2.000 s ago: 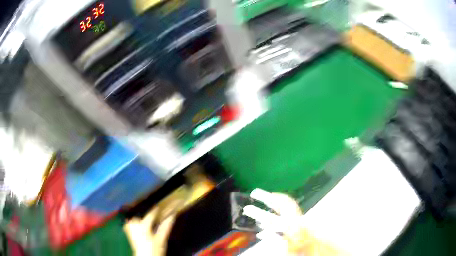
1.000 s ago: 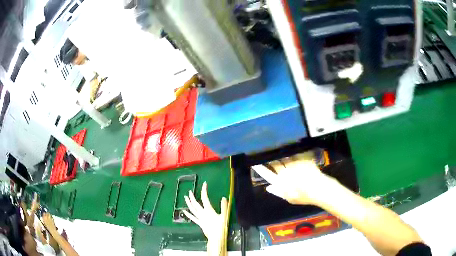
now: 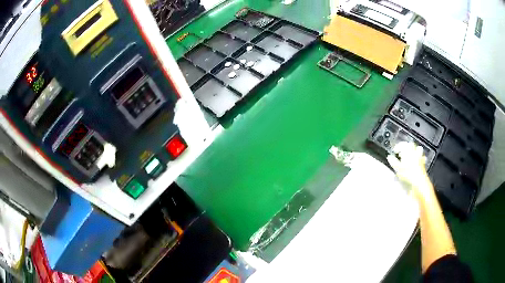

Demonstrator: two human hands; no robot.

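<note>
My right hand, with white patches on the fingertips, reaches over the black blister tray at the right. Its fingers are at a dark phone frame lying in a pocket; whether they grip it I cannot tell. A second frame lies in the pocket behind. My left hand is not in view. At the lower left, the press fixture shows in the black press bed, partly hidden and blurred, beside the blue press head.
The white control panel stands at the left. A second black tray behind holds several pale discs. Another phone frame lies on the green bench before a tan pad. A white sheet covers the front edge.
The view has swung right. My right hand has moved from the press bed to the black blister tray. My left hand has gone out of view.
</note>
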